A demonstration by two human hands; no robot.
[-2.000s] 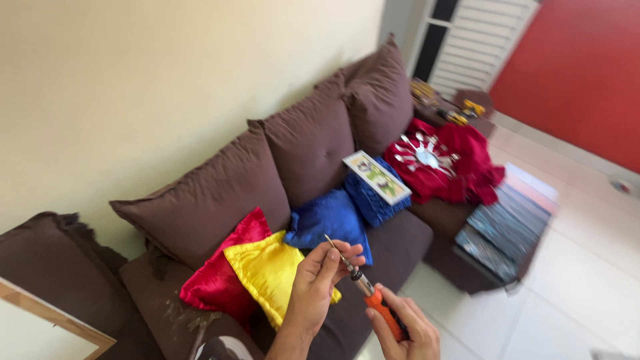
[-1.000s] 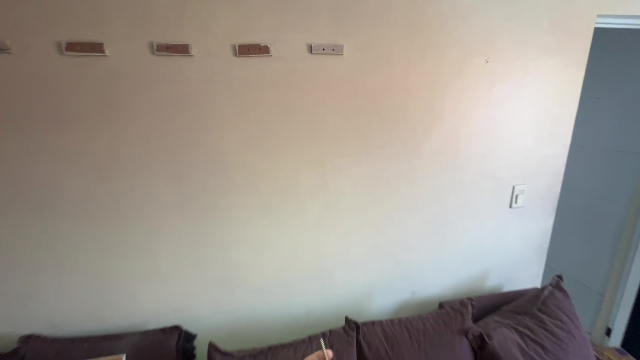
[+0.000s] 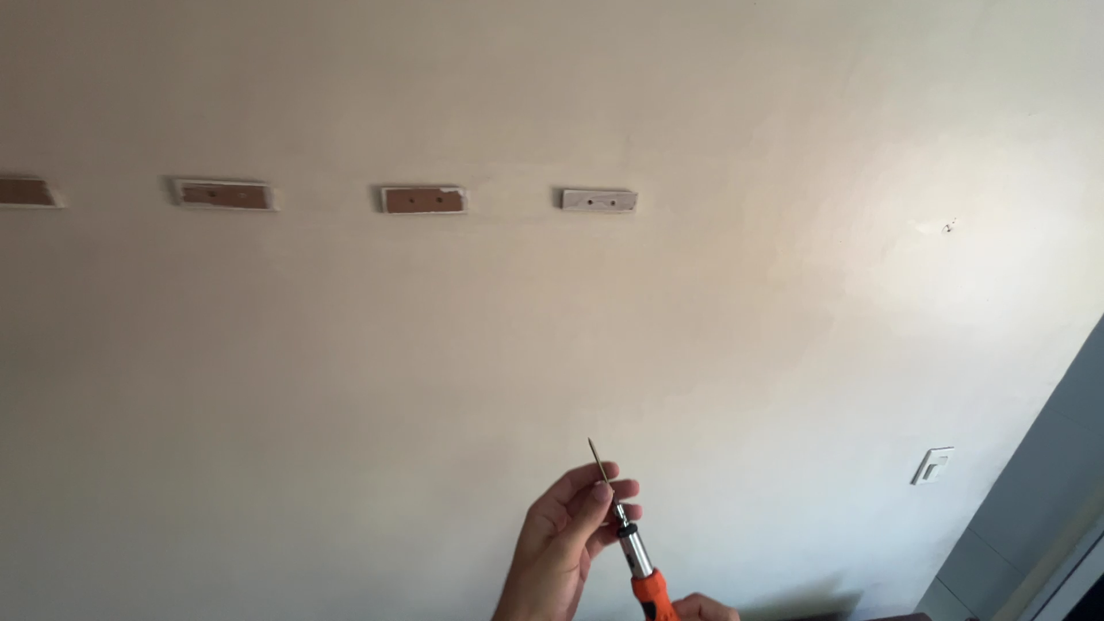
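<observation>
My left hand [image 3: 565, 535] pinches a long thin screw [image 3: 598, 457] between thumb and forefinger, its point upward. The screw's lower end meets the tip of a screwdriver [image 3: 636, 552] with a metal shaft and an orange and black handle. At the bottom edge my right hand [image 3: 705, 607] shows only in part, at the orange handle. Above the hands, a small pale wooden block [image 3: 599, 201] with two holes is fixed to the wall. To its left are brown blocks [image 3: 423, 200] with pale edges, in a row.
The beige wall [image 3: 733, 345] fills most of the view. A light switch [image 3: 932, 466] is at the lower right, and a small damaged spot [image 3: 949, 227] marks the wall above it. A grey surface [image 3: 1026, 483] stands beyond the wall's edge. A dark cushion top [image 3: 880, 617] shows at the bottom.
The view has swung from the sofa up to the wall. My left hand and the screw, barely in view one second ago, now show at the lower middle with the screwdriver.
</observation>
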